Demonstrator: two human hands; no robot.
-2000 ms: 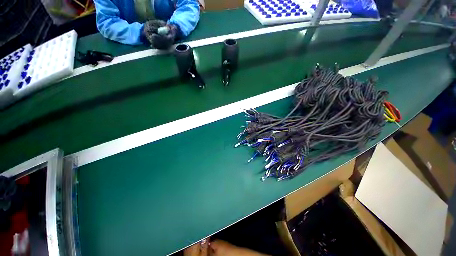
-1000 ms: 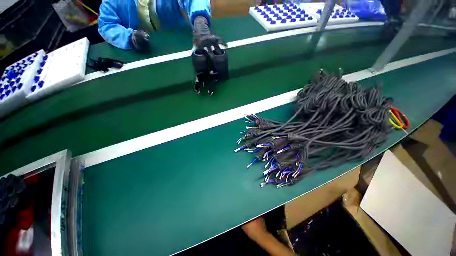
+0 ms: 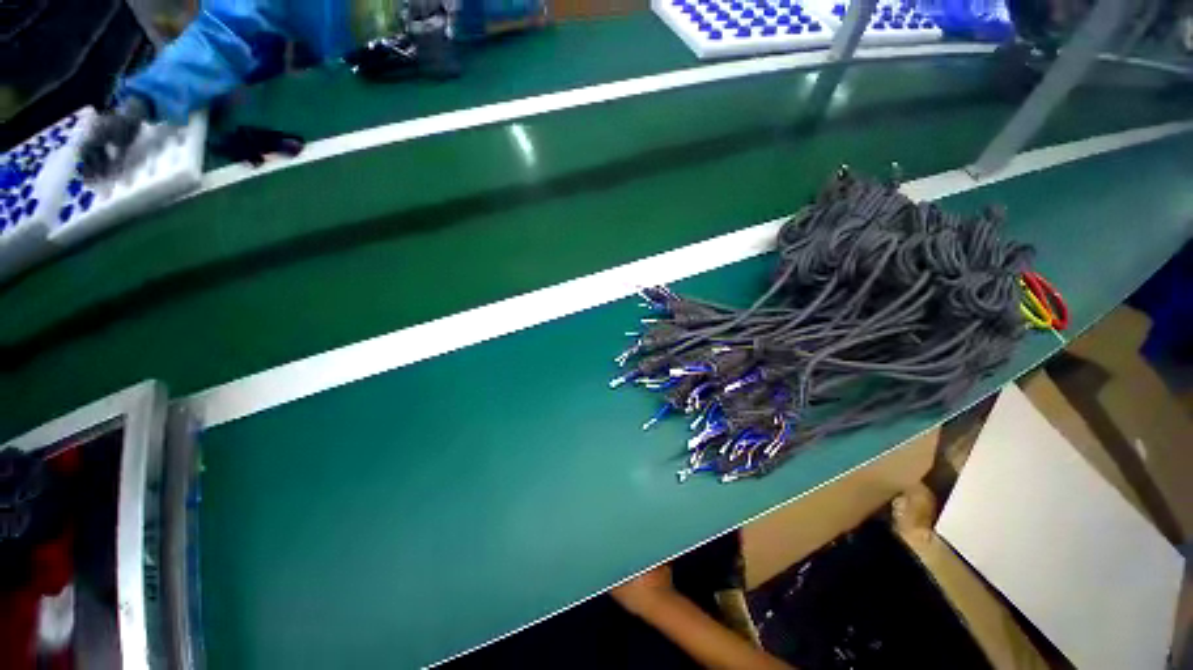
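Note:
Dark grey power cord bundles [image 3: 903,275] lie piled on the near green bench, their blue and white wire ends [image 3: 713,412] pointing left. Scissors with red and yellow handles [image 3: 1044,302] lie at the pile's right side. Below the bench edge is an open cardboard carton [image 3: 837,517], dark inside. My left hand [image 3: 644,588] is left of the carton, mostly hidden under the bench edge, with the forearm showing. What seems to be my right hand [image 3: 913,508] is small at the carton's flap; its grip is unclear.
A white board [image 3: 1066,524] leans over carton flaps at lower right. A white-framed tray [image 3: 136,524] stands at the bench's left end. Across the line a person in blue sleeves [image 3: 209,59] reaches to a white tray [image 3: 131,177]. Another white tray [image 3: 752,29] is farther back. A slanted post [image 3: 1047,105] rises at the right.
The two black housings have left the far belt. The other person's gloved hand has moved left onto the white tray. My left forearm has moved right since the oldest frame. The cord pile stays.

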